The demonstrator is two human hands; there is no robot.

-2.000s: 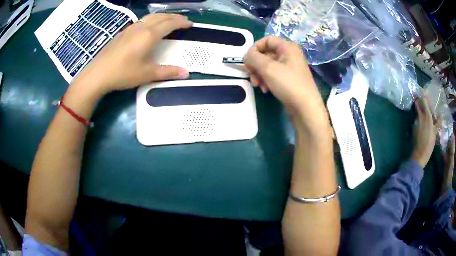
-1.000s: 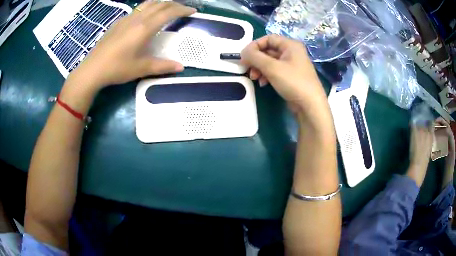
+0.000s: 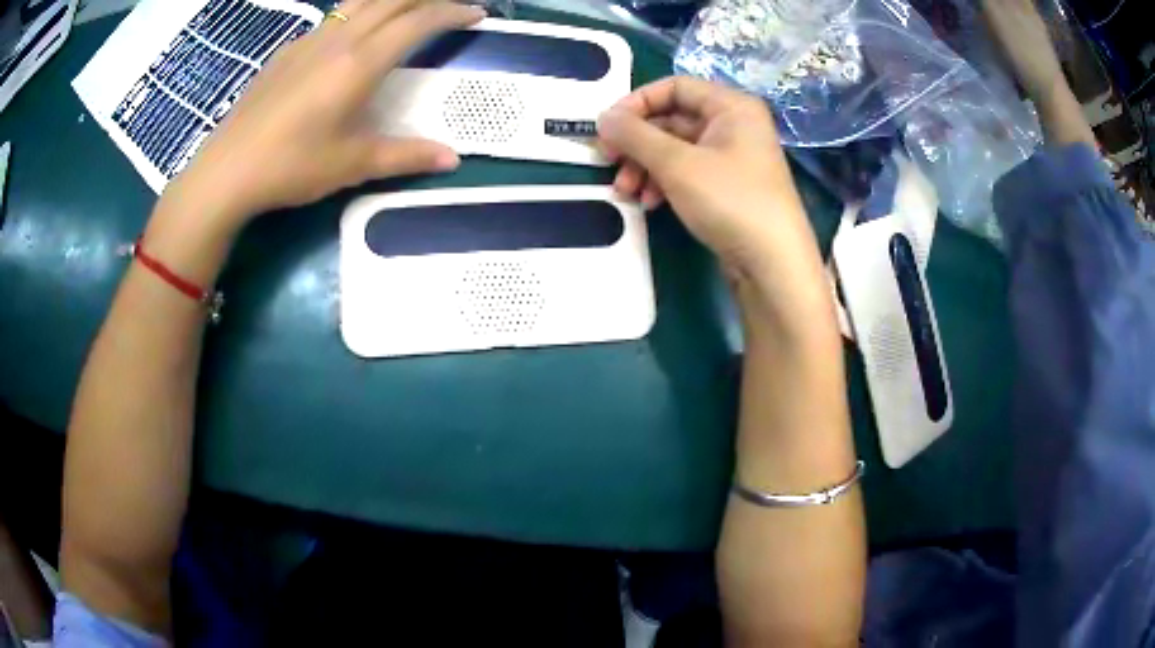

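Observation:
A white front housing with a dark window point(image 3: 557, 95) lies at the top centre. My left hand point(image 3: 329, 120) lies over its left end, thumb and fingers spread at its edges. My right hand point(image 3: 697, 152) pinches a small black label sticker with white print point(image 3: 570, 128) between thumb and index finger, over the housing's right part beside the round patch of holes. Whether the sticker touches the surface, I cannot tell. A second white housing with a dark window point(image 3: 418, 298) lies flat just nearer to me, untouched.
A label sheet point(image 3: 190, 76) lies at upper left, partly behind my left hand. Another housing point(image 3: 893, 342) leans at right. A clear bag of small off-white parts point(image 3: 792, 63) and crumpled clear bags point(image 3: 975, 165) lie at upper right. A neighbour's blue sleeve point(image 3: 1083, 342) reaches across the right side.
The upper housing has shifted slightly up and left. My right hand and the sticker have moved slightly left and up. The neighbour's arm now reaches up toward the bags.

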